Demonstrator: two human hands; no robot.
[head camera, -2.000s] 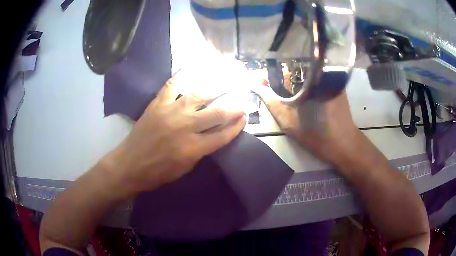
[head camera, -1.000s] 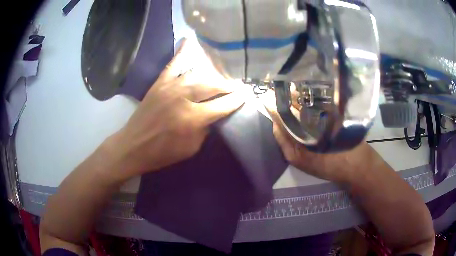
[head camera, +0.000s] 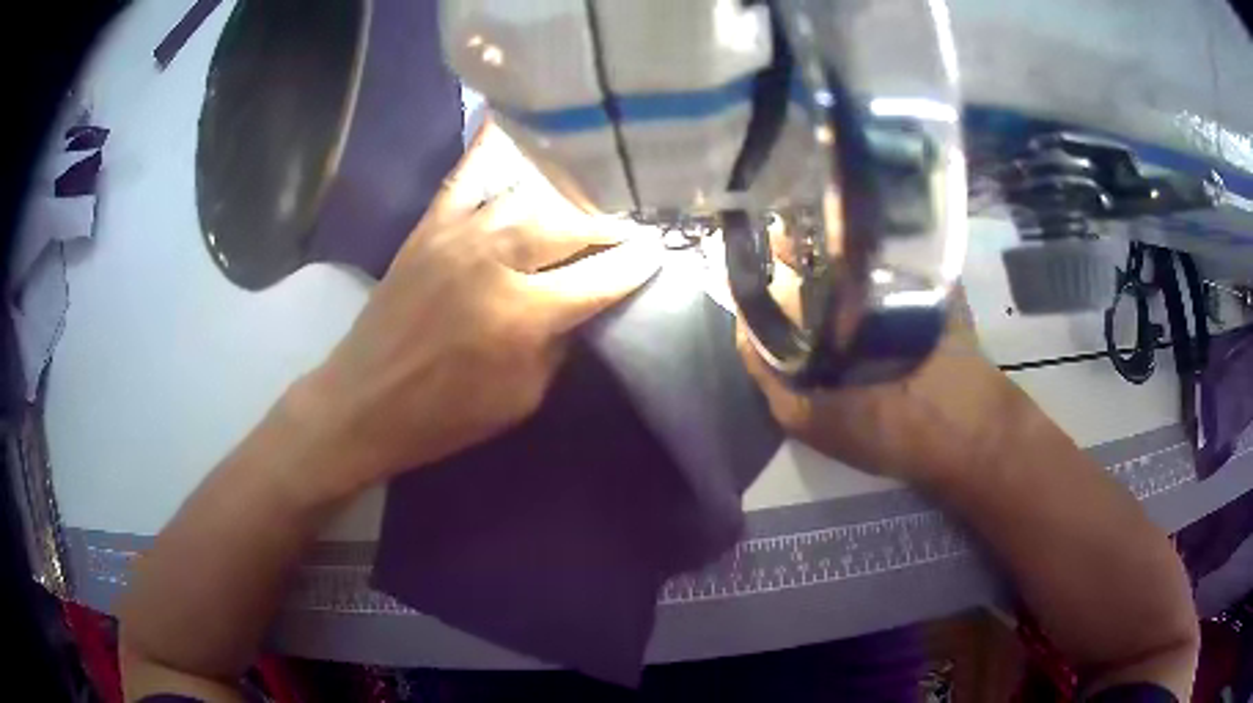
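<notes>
A purple garment panel (head camera: 550, 508) lies under the needle area and hangs over the table's front edge. My left hand (head camera: 467, 302) rests on the panel, its fingertips at the brightly lit needle area. My right hand (head camera: 866, 412) is to the right of the needle, partly hidden behind the shiny metal loop (head camera: 914, 192). Its fingertips are mostly hidden, so its grip cannot be told. The sewing machine head (head camera: 646, 83) is above the fingers. Glare washes out the presser foot and the left fingertips.
A dark oval disc (head camera: 282, 137) hangs left of the head over purple cloth (head camera: 399, 151). Black-handled scissors (head camera: 1134, 323) lie at the right beside a purple piece (head camera: 1223, 405). The ruler strip (head camera: 825, 549) runs along the front edge. Scraps (head camera: 80, 172) lie at the far left.
Over two seconds the panel's front part has shifted and folded near the needle, and my left fingers have drawn closer together. In the last second the hands have stayed nearly still while the view shifted slightly.
</notes>
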